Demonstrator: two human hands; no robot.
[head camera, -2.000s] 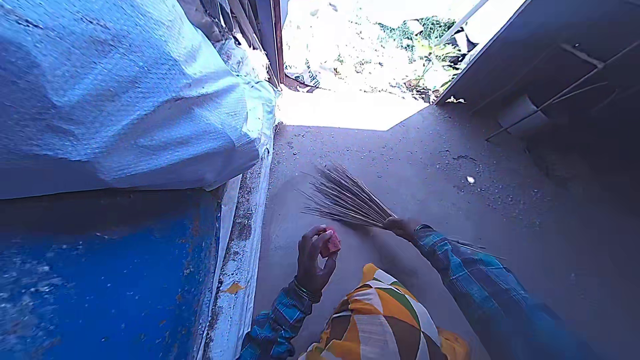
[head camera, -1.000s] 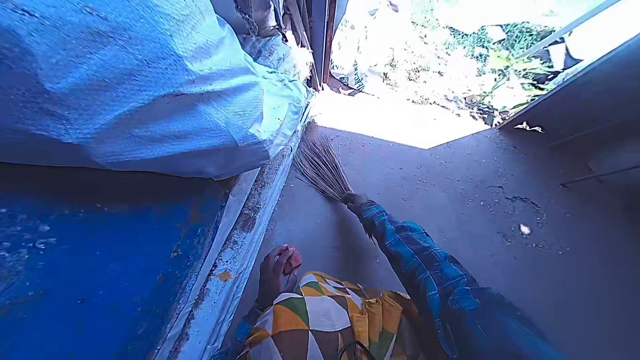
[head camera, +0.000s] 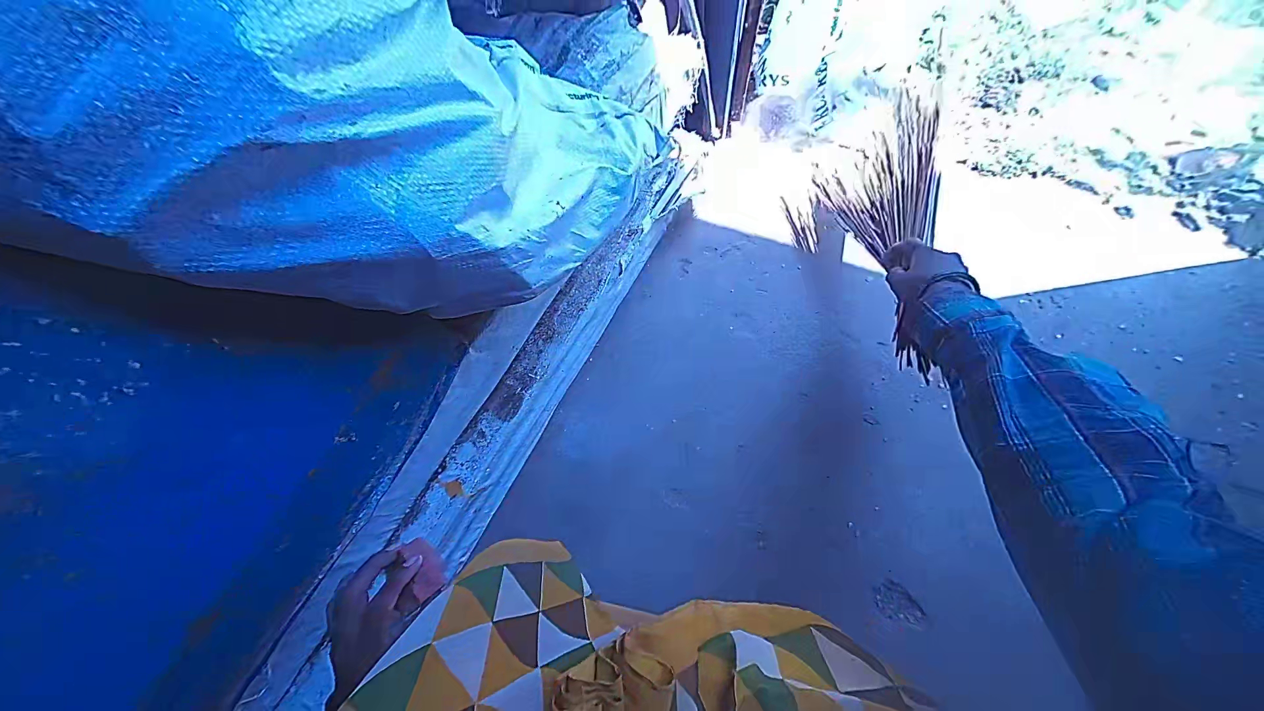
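My right hand (head camera: 920, 269) grips a hand broom of thin dry sticks (head camera: 894, 183) by its bound end. The bristles point away from me, raised in front of the sunlit strip of floor at the doorway. My left hand (head camera: 370, 612), at the lower left beside the patterned yellow, green and white cloth on my lap (head camera: 513, 632), holds a small pink-red object (head camera: 423, 571) between thumb and fingers; what it is cannot be told. The smooth grey floor (head camera: 691, 425) lies between the hands.
A large white woven sack (head camera: 395, 168) bulges over a blue painted surface (head camera: 178, 494) on the left. A worn pale ledge (head camera: 513, 385) runs beside the floor towards the doorway. Outside, bright ground with plants (head camera: 1066, 109) shows. A rough patch (head camera: 899, 600) marks the floor.
My right hand has carried the broom forward from low over the shaded floor towards the sunlit doorway, its bristles now raised. My left hand still holds the pink-red object. The view has shifted.
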